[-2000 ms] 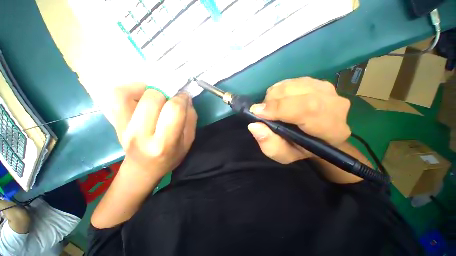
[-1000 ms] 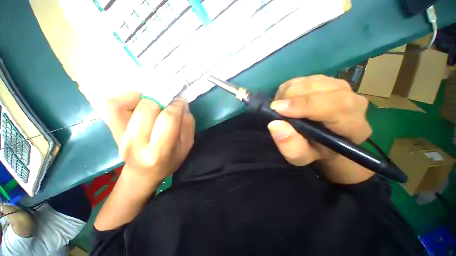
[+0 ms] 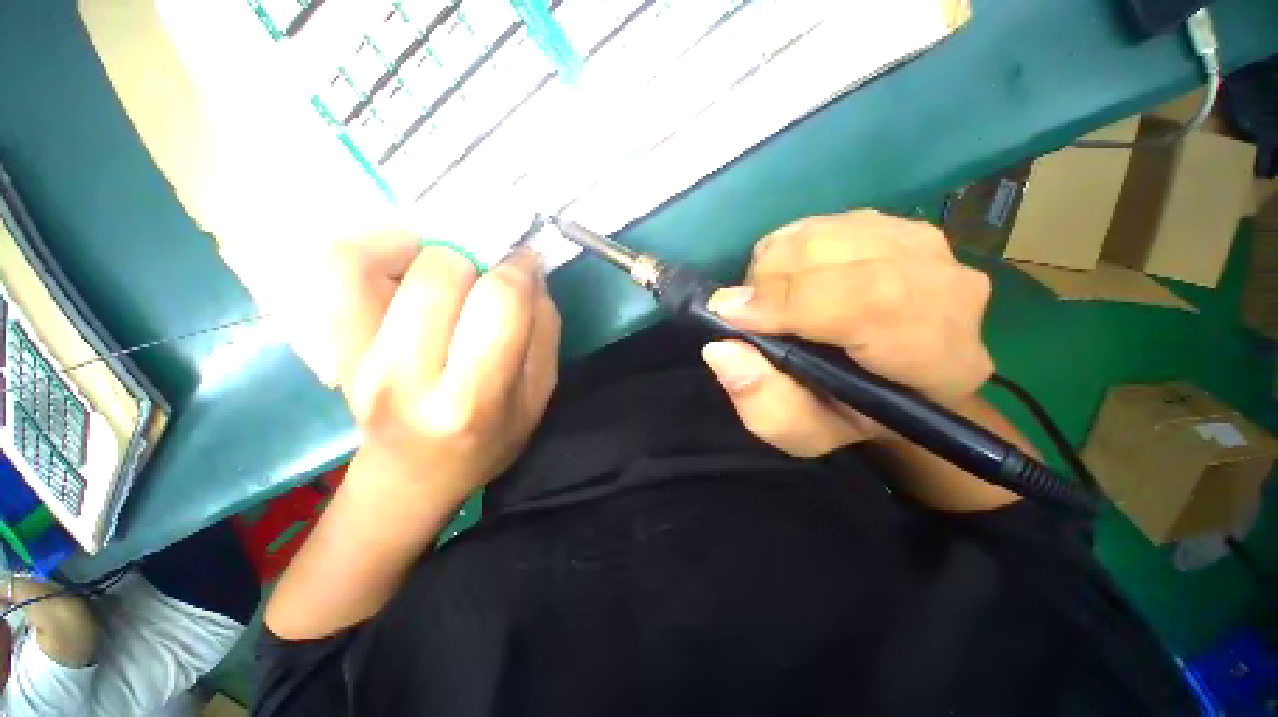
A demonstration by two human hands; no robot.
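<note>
My right hand [image 3: 862,329] holds the black soldering iron [image 3: 897,409] like a pen. Its silver tip points up-left and is close to my left fingertips, over the near edge of the white sheet. My left hand [image 3: 456,343] is closed in a loose fist, with the solder wire [image 3: 168,339] running into it from the left. A green band [image 3: 451,249] shows at a left finger. The PCB panels [image 3: 463,84] lie on the white backing sheet [image 3: 210,126], washed out by glare. Whether the tip touches a pad cannot be told.
A stack of loaded carriers [image 3: 105,406] lies at the left on the green mat [image 3: 841,161]. A black object with a white cable plug [image 3: 1203,35] is at the top right. Cardboard boxes [image 3: 1177,462] stand on the floor at right. Another person's arm [image 3: 63,630] shows at lower left.
My right hand has moved left with the iron, bringing the tip from a gap back near my left fingertips. My left hand has moved slightly right.
</note>
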